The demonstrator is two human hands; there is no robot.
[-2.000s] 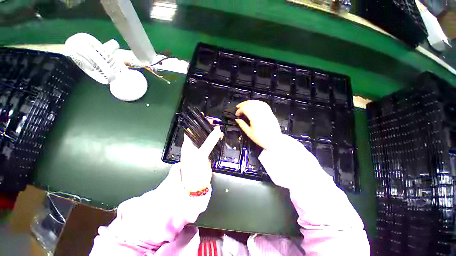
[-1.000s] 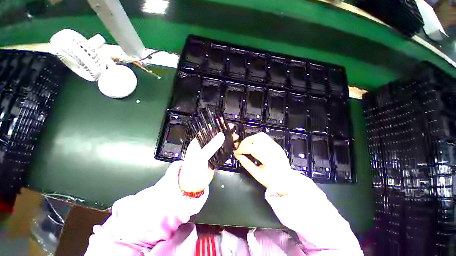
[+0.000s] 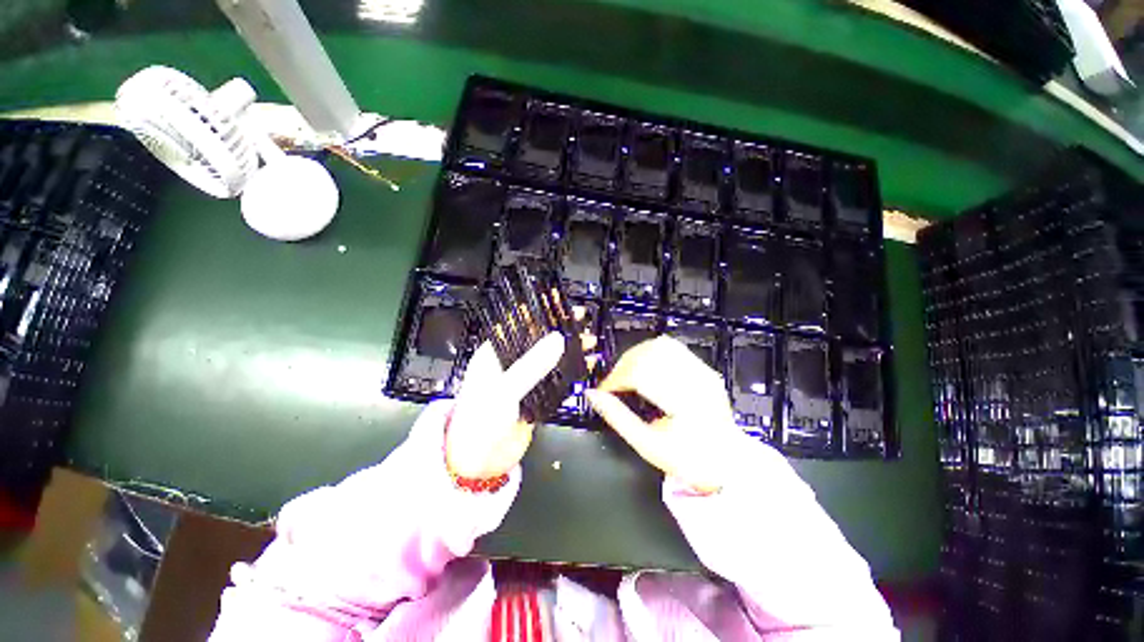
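My left hand [image 3: 496, 408] holds several thin black plastic parts [image 3: 529, 329] fanned like cards, with small amber bits showing along their edges. My right hand [image 3: 665, 408] is just right of the fan, with thumb and forefinger close together near its lower right edge. Whether something small is between these fingertips cannot be told. Both hands are over the lower left of the wide, shiny black blister tray [image 3: 750, 278], which lies flat on the green bench. The fan and my hands hide some of its pockets. Flat dark parts seem to lie in several pockets.
A white desk fan [image 3: 291, 198] stands left of the tray, near a white post [image 3: 295, 63]. Black tray stacks stand at the right [image 3: 1035, 376] and left [image 3: 63, 276]. An open carton [image 3: 201, 577] is at lower left. A green conveyor [image 3: 602, 57] runs behind.
Since the first frame, both hands have moved from the tray's middle pockets toward its front edge, and the fanned parts face up more. Since the second frame, the hands have barely moved.
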